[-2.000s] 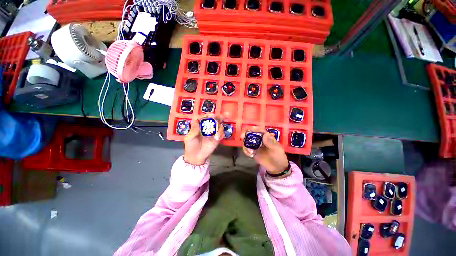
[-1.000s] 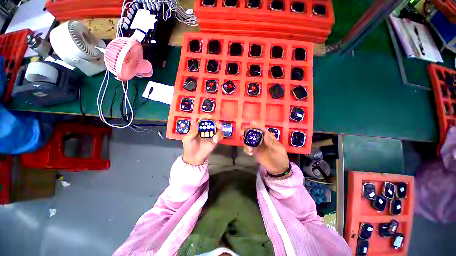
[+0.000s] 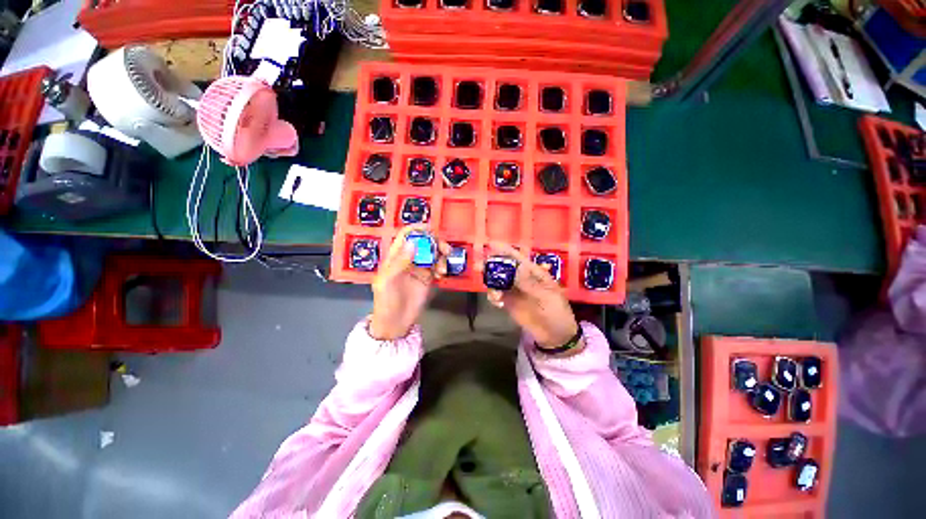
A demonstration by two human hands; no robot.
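Observation:
My left hand [image 3: 399,289] holds a smartwatch [image 3: 420,249] whose screen is lit light blue, above the front edge of the tray. My right hand [image 3: 540,301] holds a second smartwatch [image 3: 500,272] with a dark screen showing small faint marks. The red-orange tray [image 3: 340,182] lies in front of me with square pockets. Most pockets hold dark smartwatches; three pockets in the fourth row are empty. My hands partly cover the front row.
Stacked red trays [image 3: 523,46] stand behind the work tray. A pink fan [image 3: 236,120], a white fan [image 3: 142,99] and a tape dispenser [image 3: 81,177] are at left. A side tray [image 3: 767,426] with loose watches is low at right. A person's blue sleeve [image 3: 39,276] shows at far left.
The screen of the watch in my left hand has gone from a white icon cluster, through rows of icons, to light blue. The watch in my right hand has shifted slightly. The whole view has shifted a little.

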